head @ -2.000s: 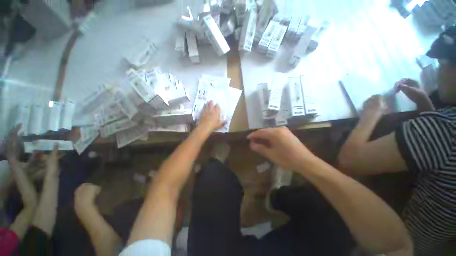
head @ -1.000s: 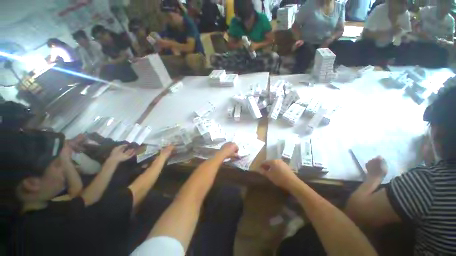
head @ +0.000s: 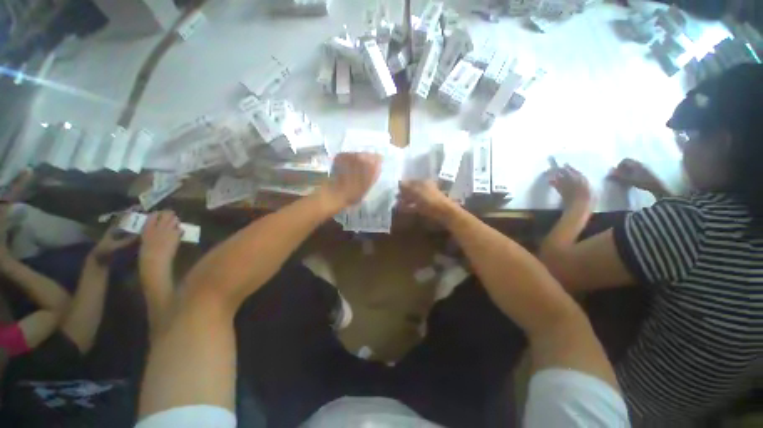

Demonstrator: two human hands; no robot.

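White printed sheets point(head: 368, 213) lie at the table edge in front of me and hang a little over it. My left hand point(head: 355, 175) is on top of them, fingers bent; whether it grips a sheet cannot be told. My right hand point(head: 418, 196) is at the right edge of the sheets, fingers curled; the image is too blurred to tell if it pinches one. Small white cartons stand just right of my right hand point(head: 481, 165). A loose pile of cartons point(head: 284, 129) lies to the left of the sheets.
More cartons point(head: 381, 67) lie further back on the table. A person in a striped shirt point(head: 694, 259) sits at the right, hands over the table. At the left, another person's hands hold a small carton point(head: 134, 222). White scraps point(head: 365, 352) lie on the brown floor.
My view has tilted back down. My right hand has moved left to the sheets. The sheets now reach over the table edge. The neighbour's hands at left have drawn back with a carton.
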